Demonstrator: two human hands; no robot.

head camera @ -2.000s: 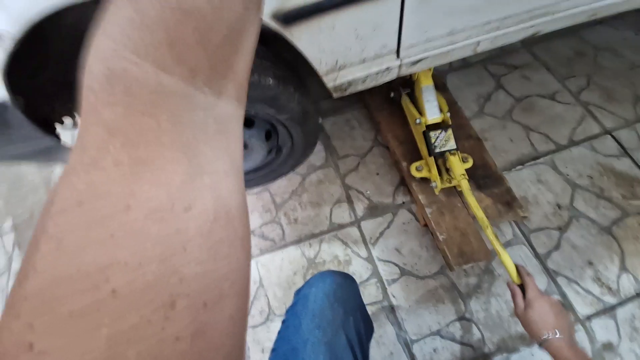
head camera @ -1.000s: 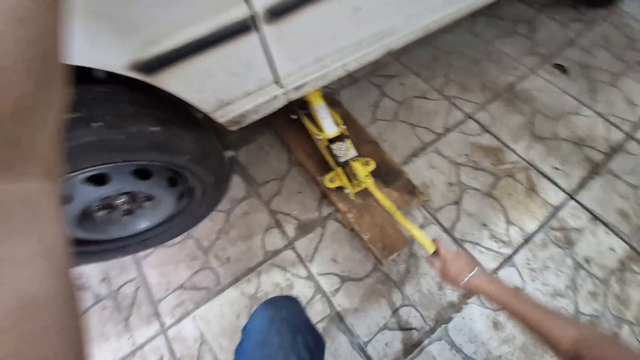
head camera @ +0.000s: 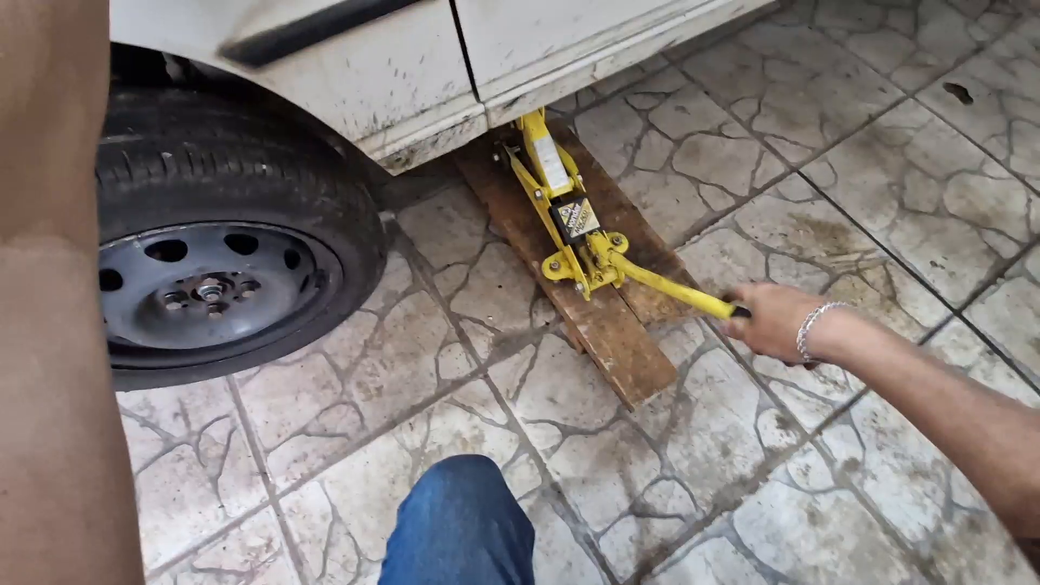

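Observation:
My right hand [head camera: 776, 322], with a silver chain bracelet at its wrist, grips the black-tipped end of the yellow handle [head camera: 670, 287]. That handle slopes up to the left into a yellow hydraulic floor jack [head camera: 578, 207], whose far end lies under the sill of a white car [head camera: 382, 89]. Beneath the jack are brown wooden boards [head camera: 630, 357]. Of my left side only the arm shows, large and close along the left edge; the left hand is out of the picture.
A car wheel [head camera: 215, 284] with a grey steel rim and black tyre is left of the jack. My knee in blue jeans [head camera: 461, 524] is at the bottom. Patterned stone-look floor tiles [head camera: 382, 390] surround the boards.
The view has swung widely, so more of the wheel shows. My left arm covers less of the picture. My right hand stays on the jack handle throughout.

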